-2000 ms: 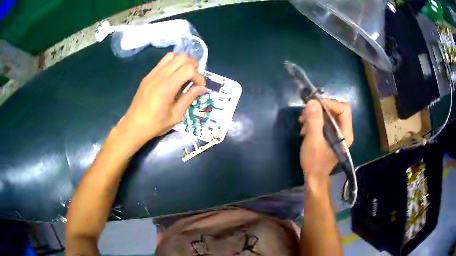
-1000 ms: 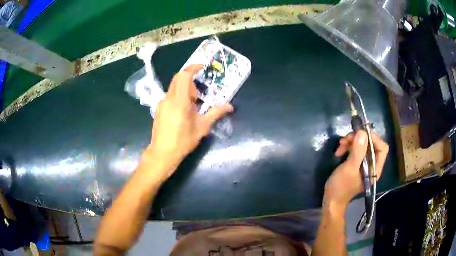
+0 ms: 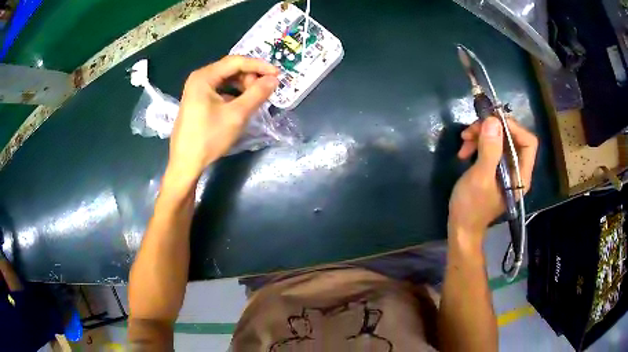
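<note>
The white power strip housing (image 3: 315,74) lies open side up on the dark green bench, with a green circuit board (image 3: 292,47) and coloured wires inside. A thin white wire crosses its upper part. My left hand (image 3: 217,110) is at the housing's lower left edge, thumb and forefinger close together; whether they grip anything is unclear. A clear plastic bag (image 3: 157,115) with white cord inside runs under my left hand. My right hand (image 3: 490,175) holds the soldering iron (image 3: 485,103), tip up and away from the housing, with a pale tube along it.
A clear extraction hood (image 3: 516,24) hangs at the top right. A wooden tray (image 3: 578,148) and dark items stand on the right. A black parts box (image 3: 575,275) with gold pieces (image 3: 611,258) is at lower right. A pale rail (image 3: 138,51) edges the green conveyor. Part of a person shows at lower left.
The housing now lies farther up in the view, and my left hand has shifted left to its lower left edge. The brass strip seen earlier at the housing edge no longer shows.
</note>
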